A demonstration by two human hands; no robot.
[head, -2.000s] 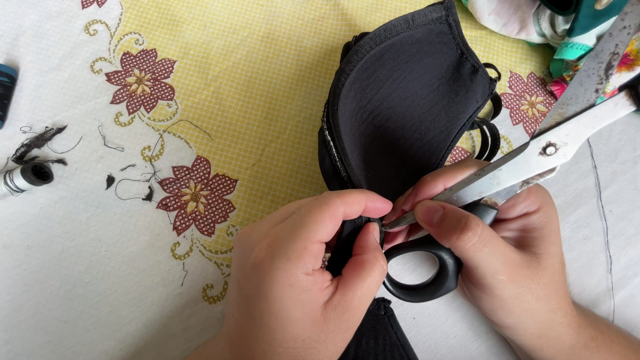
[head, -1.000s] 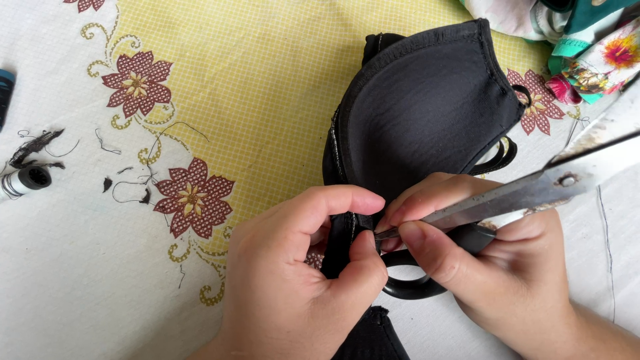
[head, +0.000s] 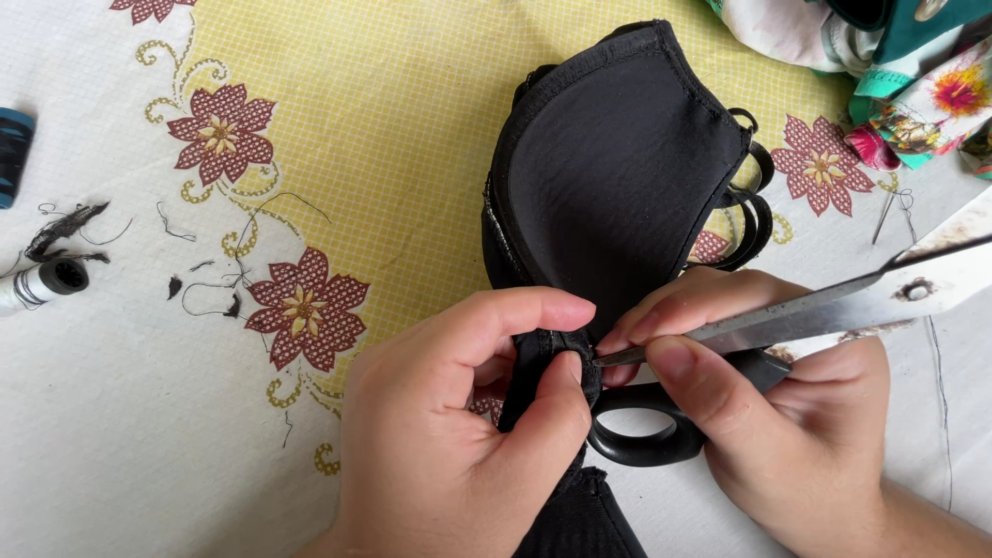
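A black padded bra (head: 604, 163) lies on the tablecloth, one cup with its inner side up and its strap loops at the right. My left hand (head: 473, 418) pinches the black band below the cup between thumb and index finger. My right hand (head: 775, 403) grips metal scissors (head: 806, 314) by a blade, its tip touching the band seam at my left thumb. One black scissor handle loop (head: 647, 426) shows beneath my right hand; the other end of the scissors runs out of view at the right.
A white thread spool (head: 43, 285), a dark blue spool (head: 14, 159) and black thread scraps (head: 66, 232) lie at the left. A needle (head: 882, 218) with thread lies at the right. Floral fabric (head: 938, 101) is bunched at the top right, beside a teal object (head: 911, 31).
The bra cup leans less to the right than one second ago. The scissor blades have tilted slightly, and both hands stay at the band.
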